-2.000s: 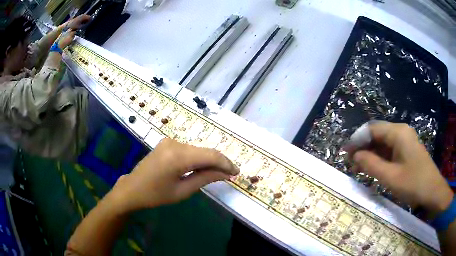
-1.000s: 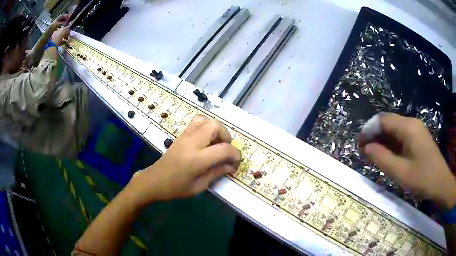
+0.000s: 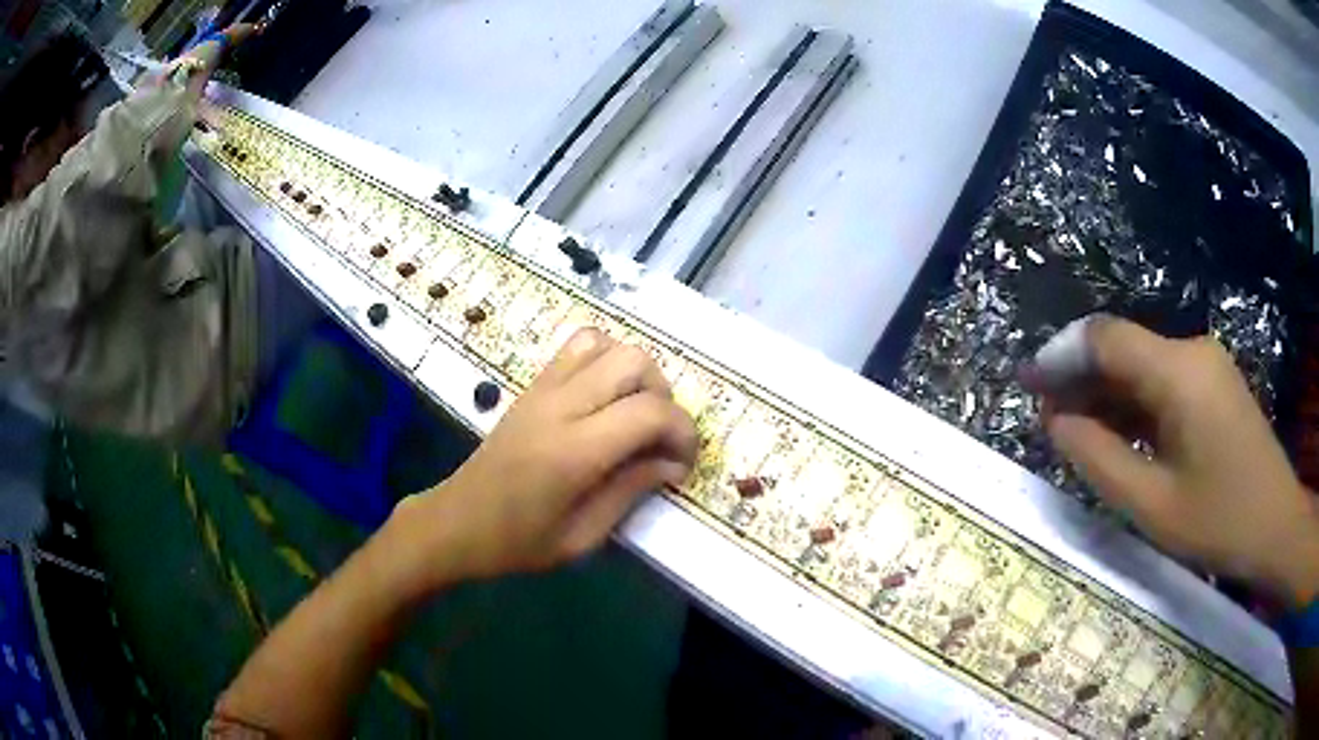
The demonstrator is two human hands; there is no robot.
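My left hand (image 3: pixel 579 455) rests on the long pale-yellow circuit board panel (image 3: pixel 846 499), fingers bent down near its front edge. Whether its fingertips hold anything is hidden. Dark-red components (image 3: pixel 749 487) stand in a row on the panel to both sides of this hand. My right hand (image 3: pixel 1164 441), with a white finger cot on one fingertip, is over the lower part of the black tray of silver components (image 3: pixel 998 304). Its thumb and forefinger are bent towards each other; it is blurred and I cannot tell whether a component is between them.
The white conveyor rail (image 3: pixel 694 557) runs along the panel, with black knobs (image 3: pixel 488 395) on it. Grey metal bars (image 3: pixel 767 159) lie on the bench behind. A co-worker in a beige sleeve (image 3: pixel 123 174) reaches to the rail's far left end. A blue stool (image 3: pixel 321 434) stands on the green floor.
My left hand has moved up and left along the panel since the oldest frame. My right hand stays over the tray's near part. The co-worker's arms have moved farther over the bench.
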